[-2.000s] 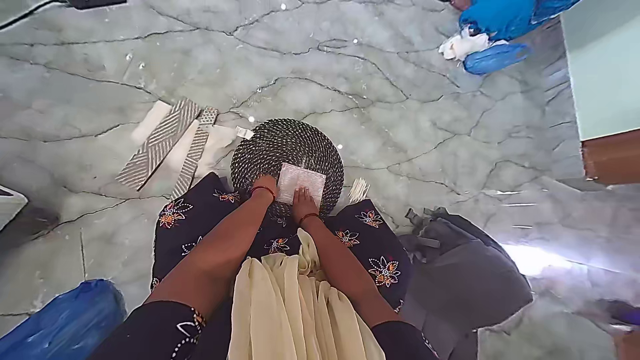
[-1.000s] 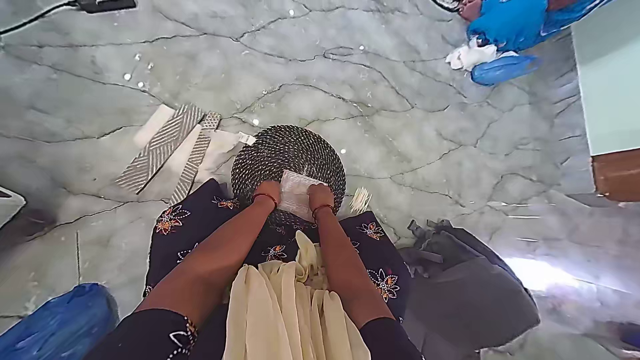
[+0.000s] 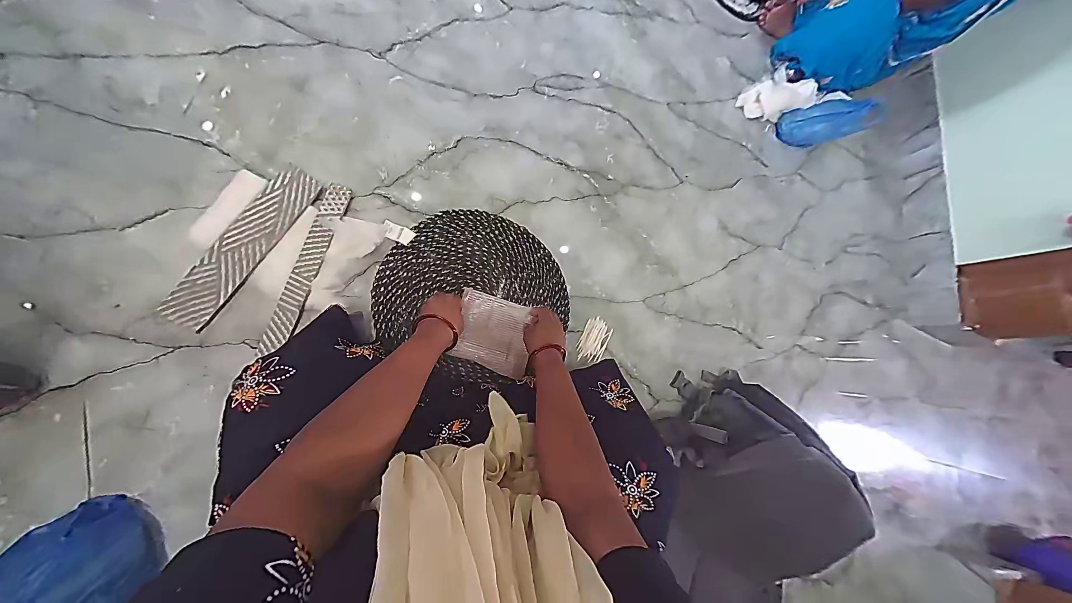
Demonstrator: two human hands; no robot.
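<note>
A flat, whitish, ribbed piece (image 3: 496, 333), perhaps in clear plastic, is held over a round black-and-white woven mat (image 3: 469, 247). My left hand (image 3: 442, 311) grips its left edge and my right hand (image 3: 544, 329) its right edge. The fingers are partly hidden. The mat rests against my lap, with a small white tag (image 3: 399, 232) at its upper left. A small bundle of pale thin sticks (image 3: 595, 339) lies on the floor just right of the mat.
Grey-and-white patterned strips (image 3: 243, 247) lie on pale material at the left. A grey backpack (image 3: 754, 486) is at my right, a blue plastic bag (image 3: 88, 548) at lower left. Another person in blue (image 3: 846, 42) sits at upper right beside a blue bag (image 3: 825, 121).
Two seconds ago my right hand was on the lower part of the whitish piece; by one second ago it had moved to the right edge, and both hands still hold the piece.
</note>
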